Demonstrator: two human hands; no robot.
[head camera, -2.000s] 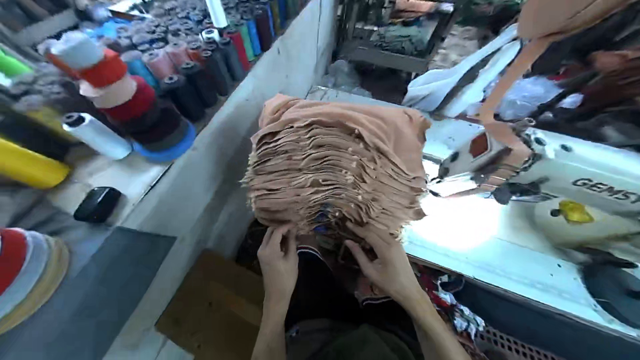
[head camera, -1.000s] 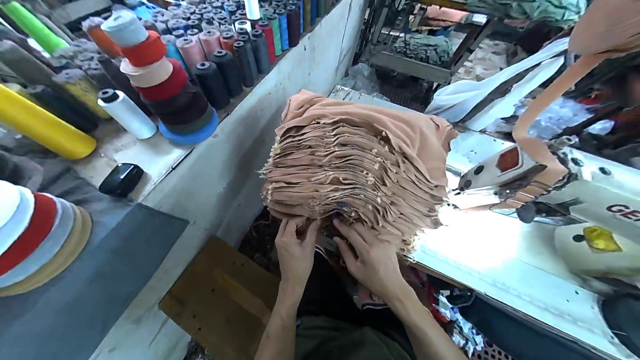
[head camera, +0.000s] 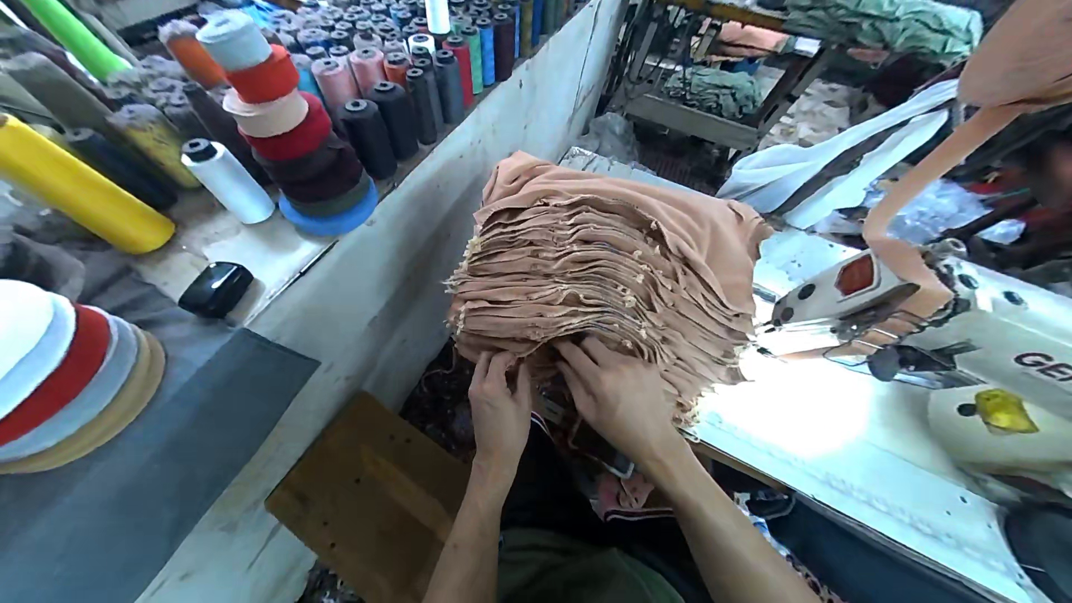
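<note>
A thick stack of tan fabric pieces (head camera: 578, 276) lies at the middle of the view, its layered edges facing me. At its near edge my left hand (head camera: 501, 406) pinches the fabric between thumb and fingers. Beside it my right hand (head camera: 615, 398) has its fingers on the lowest layers, the fingertips partly hidden in the folds. To the right stands a white industrial sewing machine (head camera: 980, 335), with a tan fabric strip (head camera: 900, 209) running down to its head.
A pale low wall (head camera: 402, 243) runs along the left side. Beyond it are many thread cones (head camera: 368, 134), stacked tape rolls (head camera: 289, 126), a black case (head camera: 216, 290) and flat fabric rolls (head camera: 75, 377). A wooden board (head camera: 377, 494) lies below. White strips (head camera: 829, 151) hang behind the machine.
Both hands stay at the near edge of the stack. The right hand's fingers have shifted inward along the lower layers, nearer to the left hand.
</note>
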